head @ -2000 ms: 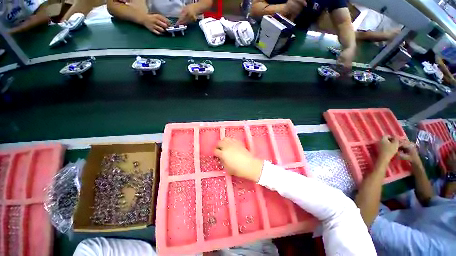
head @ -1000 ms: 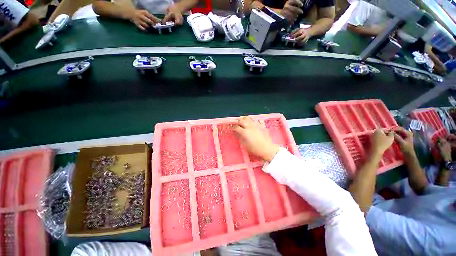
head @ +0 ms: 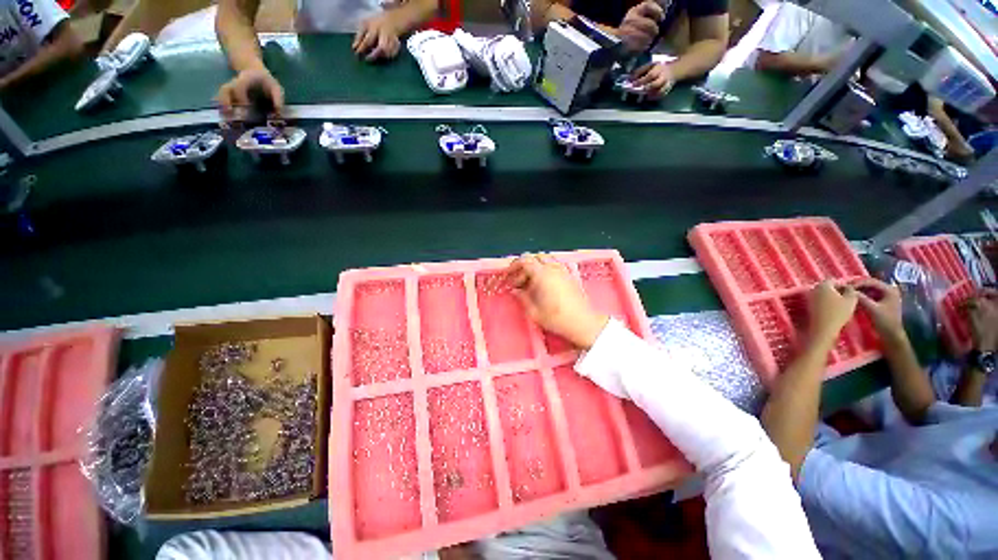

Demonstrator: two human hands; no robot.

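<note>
A pink foam tray [head: 374, 385] with rectangular pockets in two rows lies in front of me, slightly tilted. Tiny silver metal parts are scattered in its pockets, thickest in the left ones. My right hand [head: 558, 301], in a white sleeve, reaches in from the lower right. Its fingertips are bunched over the middle pocket of the far row. Whether they pinch a part is too small to tell. My left hand is not visible. A shallow cardboard box [head: 246, 505] of loose metal parts stands left of the tray.
A crinkled plastic bag [head: 118, 443] lies left of the box, beside another pink tray [head: 66, 377]. Bubble wrap [head: 706, 356] lies right of my tray. A neighbour's hands [head: 854, 310] work over a right-hand tray [head: 755, 279]. White-blue housings [head: 467, 144] stand on the green belt [head: 328, 235].
My right hand has moved from the second far-row pocket to the middle one, lately shifting slightly left. An opposite worker's hand has reached to the belt, where another housing now stands. Several left and middle housings have shifted right.
</note>
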